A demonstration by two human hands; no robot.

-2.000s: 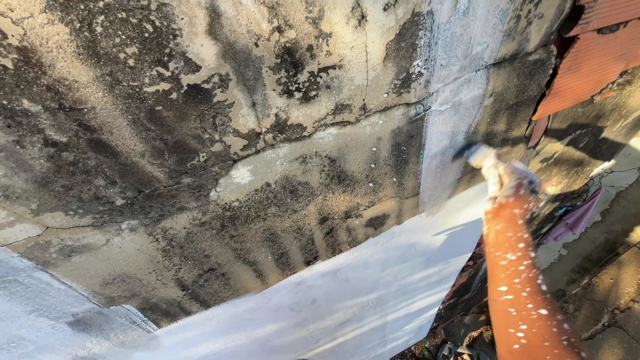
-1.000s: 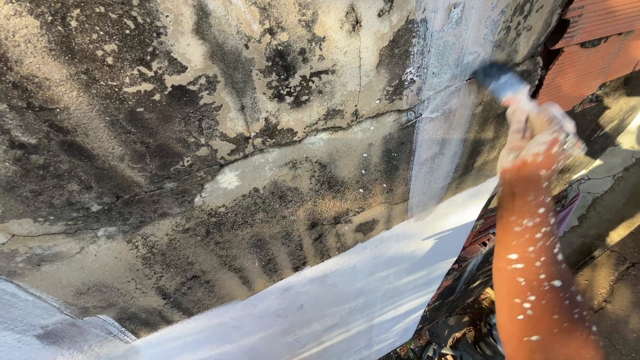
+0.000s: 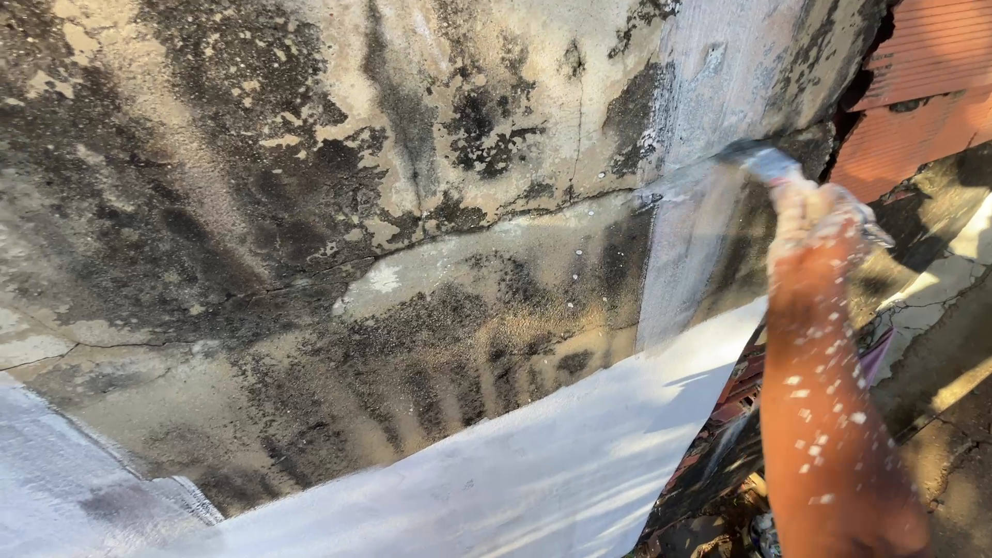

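Observation:
My right hand point(image 3: 823, 213), spattered with white paint like the forearm, is closed around a paintbrush point(image 3: 763, 161). The dark bristles, blurred by motion, lie against the wall at the right end of a long crack. Under the brush runs an upright strip of thin whitish paint point(image 3: 686, 256). To its left the wall point(image 3: 465, 341) is bare, stained plaster with black mould and peeling patches. A solid white painted band point(image 3: 496, 473) crosses the lower wall, and another white area point(image 3: 54, 457) fills the lower left corner. My left hand is out of view.
Broken orange hollow bricks point(image 3: 926, 116) stand at the upper right, past the wall's ragged edge. Debris and brick pieces point(image 3: 721, 473) lie low behind the painted band. A cracked concrete ledge point(image 3: 930, 310) and sunlit ground point(image 3: 957, 465) are at the right.
The brush has swept over the pale strip and the wall's right side, with my right hand still holding it. One second ago the bristles were nearer the broken bricks; now they are further left.

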